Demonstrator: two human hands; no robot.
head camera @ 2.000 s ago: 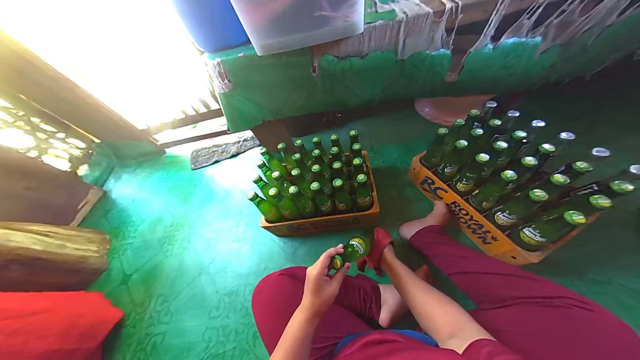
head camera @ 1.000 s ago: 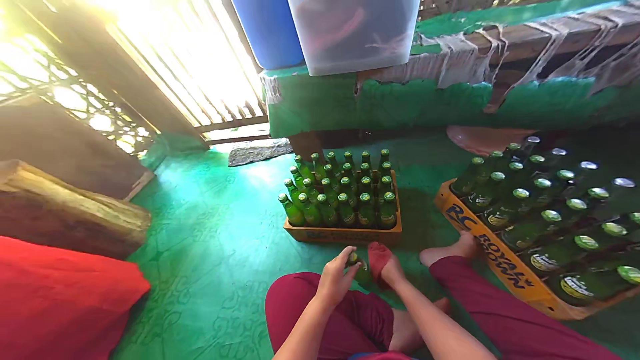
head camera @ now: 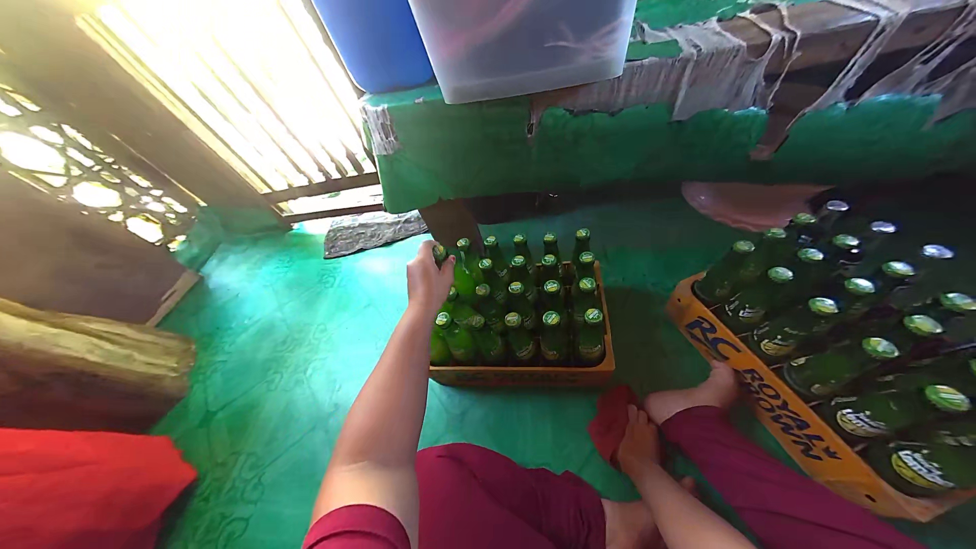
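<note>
My left hand [head camera: 430, 276] is closed around the neck of a capped green glass bottle [head camera: 440, 255] at the back left corner of a yellow plastic crate [head camera: 526, 376]. Rows of capped green bottles [head camera: 551, 322] stand upright in that crate. My right hand [head camera: 637, 444] rests low at my feet, its fingers on a red cloth [head camera: 612, 424]. A second yellow crate [head camera: 793, 412], with lettering on its side, holds several green bottles [head camera: 881, 358] at the right, close to my foot.
A green-covered bench [head camera: 610, 152] runs behind the crates, bearing a blue container [head camera: 374, 46] and a translucent plastic bin [head camera: 526, 53]. A pink basin [head camera: 755, 204] lies under it. At the left are a log [head camera: 91, 358], a red fabric [head camera: 84, 488] and a grey mat [head camera: 374, 231].
My left hand has moved from in front of the nearer crate, where it held a bottle, to that crate's back left corner. My right hand stays low with the red cloth.
</note>
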